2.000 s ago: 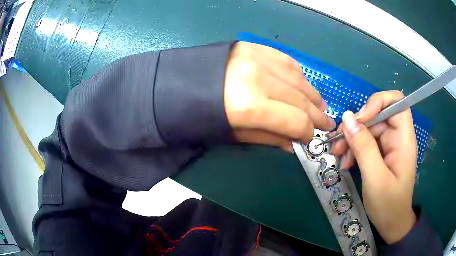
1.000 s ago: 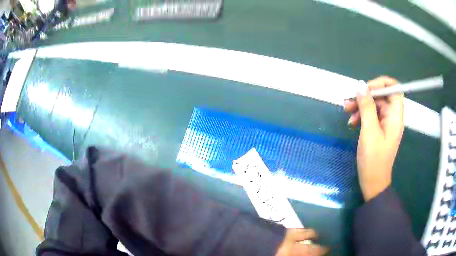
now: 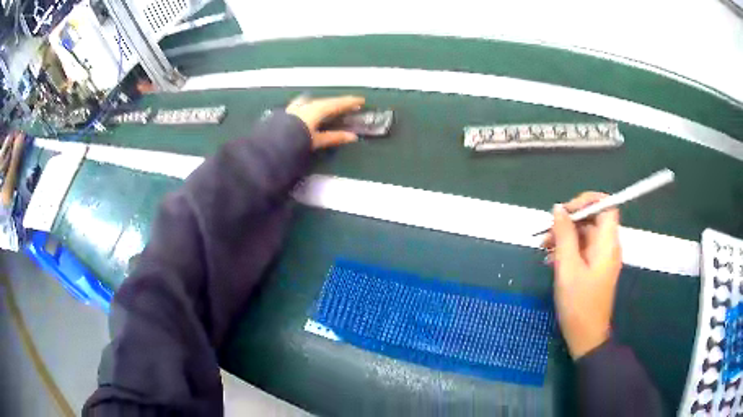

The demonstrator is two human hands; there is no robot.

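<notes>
My left hand (image 3: 330,118) reaches over the far green belt, its fingers around a silver fixture strip (image 3: 372,124); the hand hides part of the strip. My right hand (image 3: 586,269) holds slim grey tweezers (image 3: 623,197) like a pen, near the white rail. The blue carrier sheet (image 3: 440,322) with its dense grid of pale dots lies flat on the near green bench, with no strip on it. Another fixture strip (image 3: 542,136) with a row of round units lies on the belt to the right of my left hand.
More fixture strips (image 3: 189,115) lie on the belt at the far left. A white rail (image 3: 407,204) runs between belt and bench. A white tray (image 3: 707,269) with rows of dark linked parts stands at the right edge. Equipment (image 3: 90,49) fills the upper left.
My left hand has moved from the strip at the near bench out to the far belt. The strip over the blue sheet is gone from there. My right hand still holds the tweezers, beside the sheet.
</notes>
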